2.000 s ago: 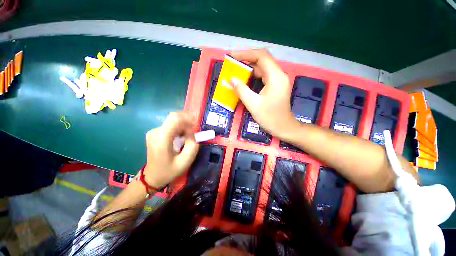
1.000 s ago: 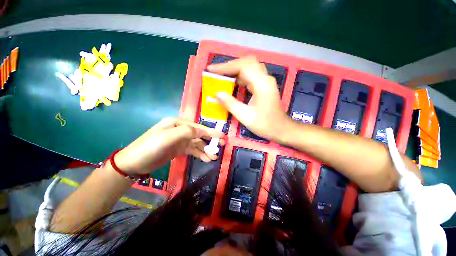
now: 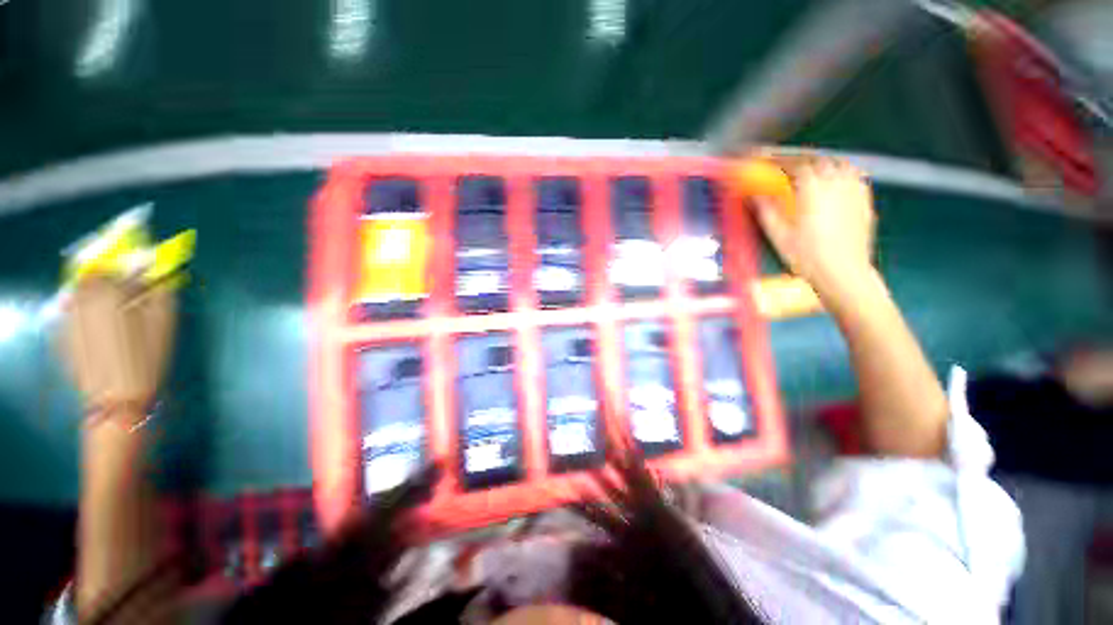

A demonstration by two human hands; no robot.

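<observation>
The red phone tray [image 3: 549,320] lies in front of me with two rows of open-backed phones. An orange-yellow battery [image 3: 394,258] lies in the phone at the back left. The other phones, such as a front-row phone [image 3: 488,409], show dark backs and pale labels. My left hand [image 3: 118,330] is blurred at the pile of yellow and white tabs [image 3: 128,250] on the left; its fingers are too blurred to tell whether it holds one. My right hand [image 3: 824,220] is at the orange batteries [image 3: 787,297] beside the tray's right edge; its grip is unclear.
The green bench [image 3: 254,391] has a pale rail [image 3: 232,151] running behind the tray. Another red tray [image 3: 250,527] with phones is low at the bottom left. Part of a person in dark clothing [image 3: 1044,421] is at the right. A blurred red object [image 3: 1037,104] is at the upper right.
The battery and white tab left my hands; the battery now lies in the back-left phone. My left hand moved left to the tabs, my right hand right to the batteries. The view shifted and blurred.
</observation>
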